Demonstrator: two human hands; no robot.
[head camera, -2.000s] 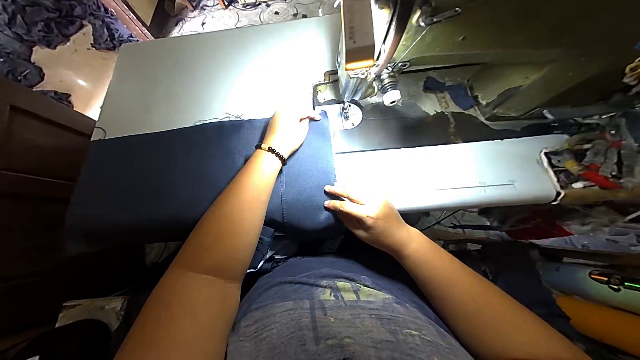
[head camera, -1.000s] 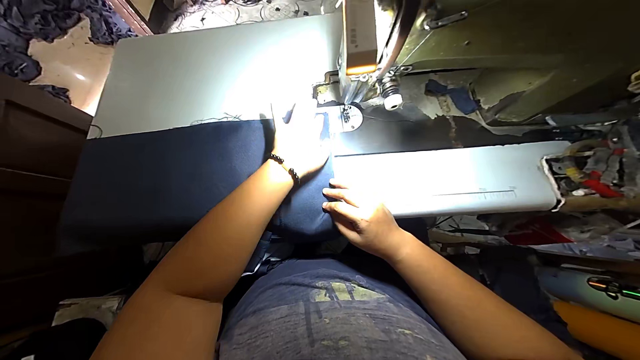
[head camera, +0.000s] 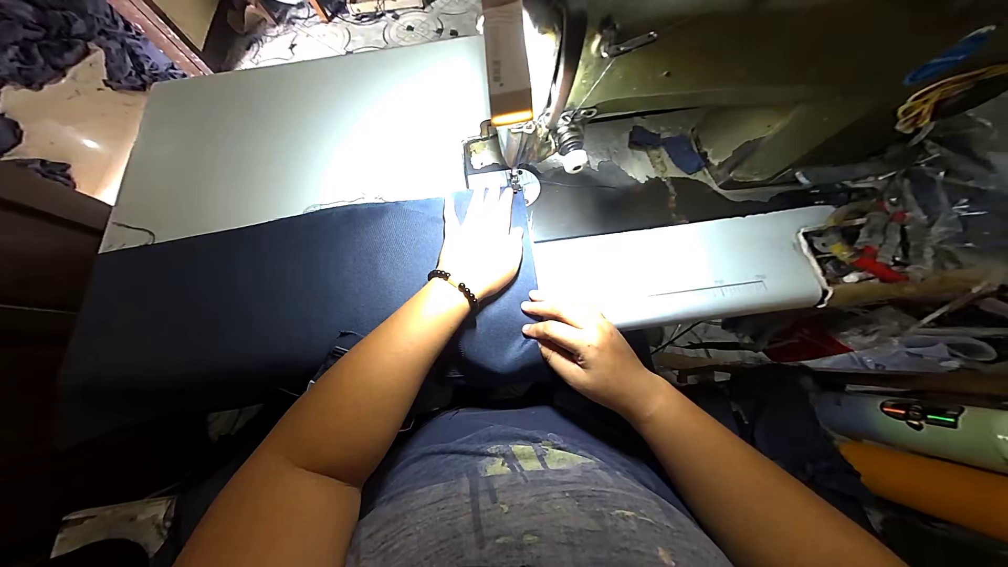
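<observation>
Dark blue fabric (head camera: 315, 268) lies across the pale sewing table (head camera: 291, 142) and hangs over its front edge. My left hand (head camera: 482, 244), with a beaded bracelet at the wrist, rests flat on the cloth, fingertips just short of the presser foot (head camera: 516, 179) of the sewing machine (head camera: 709, 71). At the cloth's right edge, my right hand (head camera: 583, 346) touches the fabric with its fingertips near the table's front edge; whether it pinches the cloth cannot be told. Bright lamp light washes out the area around the needle.
A tray (head camera: 815, 260) of tools and scraps is set at the table's right end. A thread tension knob (head camera: 573, 153) juts beside the needle. Heaped dark cloth (head camera: 63, 39) lies at the far left. Blue scraps (head camera: 669, 150) lie beneath the machine arm.
My left hand, more bent at the cloth's far edge two seconds ago, now lies flat with fingers stretched toward the presser foot. My right hand has stayed near the cloth's right edge.
</observation>
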